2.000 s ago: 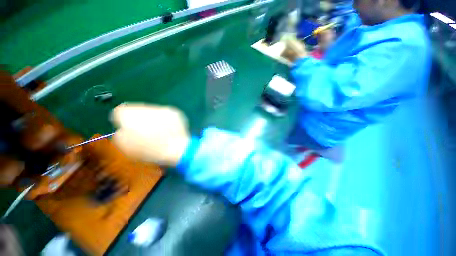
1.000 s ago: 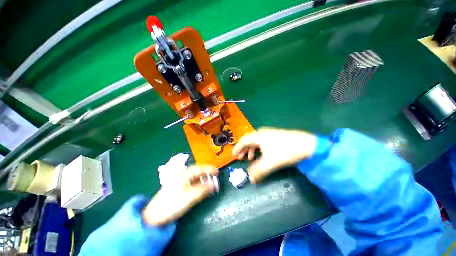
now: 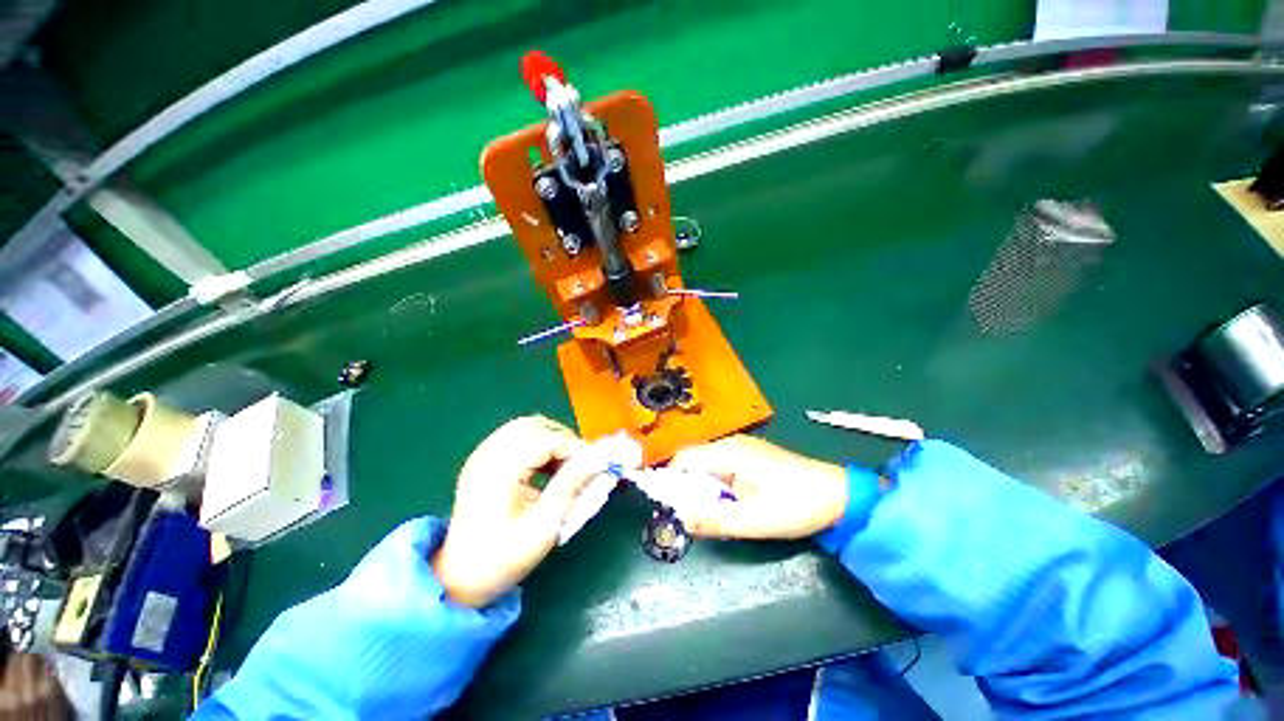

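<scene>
My left hand (image 3: 510,510) pinches a crumpled white wipe (image 3: 589,496) in front of the orange press fixture (image 3: 725,387). My right hand (image 3: 768,490) holds a white glue bottle (image 3: 676,487), largely covered by the fingers, with its thin tip pointing left and meeting the wipe. A small dark round part with silvery spots (image 3: 666,534) lies on the green bench just below the bottle. The black notched seat (image 3: 662,390) on the fixture base shows no part in it. The red press handle (image 3: 541,76) points up.
A white stick (image 3: 865,423) lies right of the fixture. Farther right are a grey perforated block (image 3: 1035,268) and a silver-black cylinder (image 3: 1250,364). At left are a white box (image 3: 263,469), cream rings (image 3: 152,440), a blue unit (image 3: 158,592) and a small dark part (image 3: 354,373).
The view has swung back from the right to the fixture. My right hand has taken hold of the glue bottle, my left hand the wipe, and both hands have come together. The round part now shows below them.
</scene>
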